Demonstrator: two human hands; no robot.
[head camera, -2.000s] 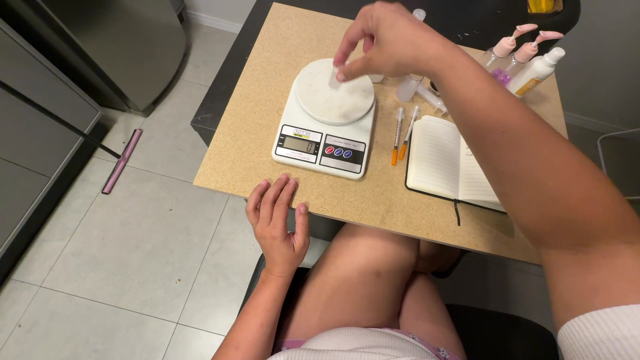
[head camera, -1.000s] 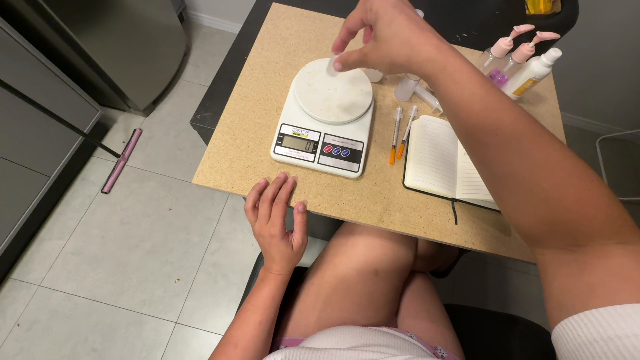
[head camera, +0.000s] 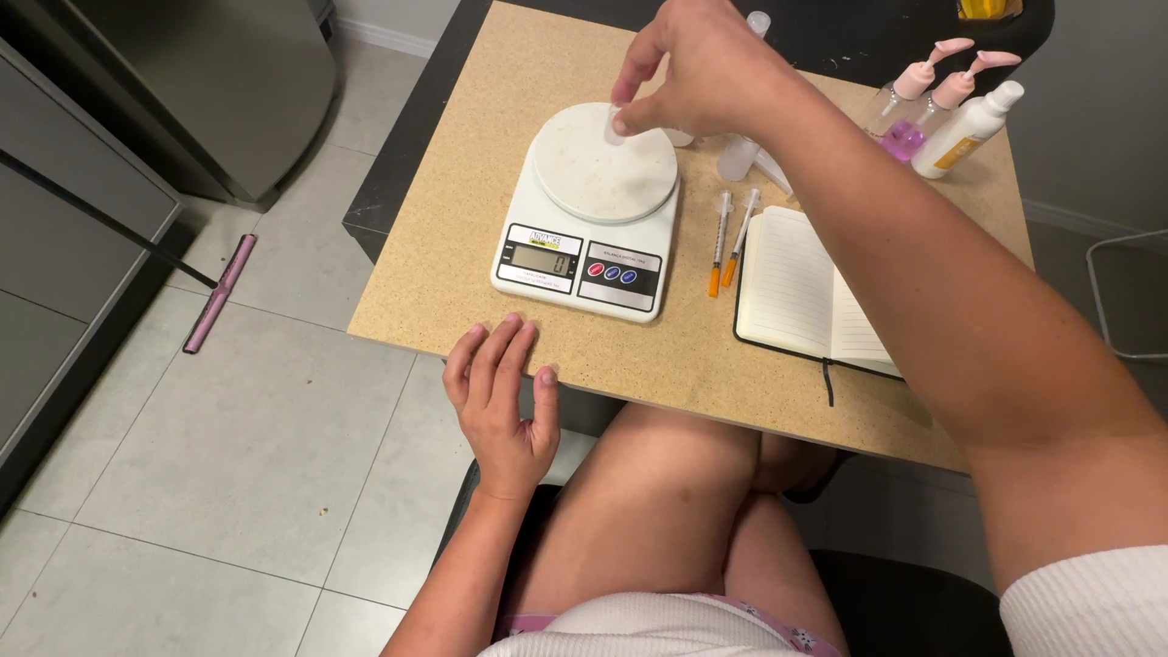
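Observation:
A white digital kitchen scale (head camera: 584, 214) sits on the chipboard tabletop (head camera: 438, 219), its display showing a zero. My right hand (head camera: 698, 78) is over the back of the round weighing plate and pinches a small clear plastic piece (head camera: 614, 126) between thumb and fingertips; whether the piece touches the plate I cannot tell. My left hand (head camera: 502, 411) rests its fingertips on the front edge of the board, fingers apart, holding nothing. Right of the scale lie two syringes with orange caps (head camera: 721, 242) and an open lined notebook (head camera: 792, 278) with a ribbon marker.
Behind my right wrist stand translucent plastic containers (head camera: 735, 160), partly hidden. Two clear pump bottles with pink tops (head camera: 905, 137) and a white spray bottle (head camera: 969, 132) stand at the back right. A pink floor squeegee (head camera: 219, 292) is on the tiles at the left.
My right hand, still pinching the clear piece, has moved a little lower over the back of the weighing plate since one second ago. The left hand has stayed at the board's edge.

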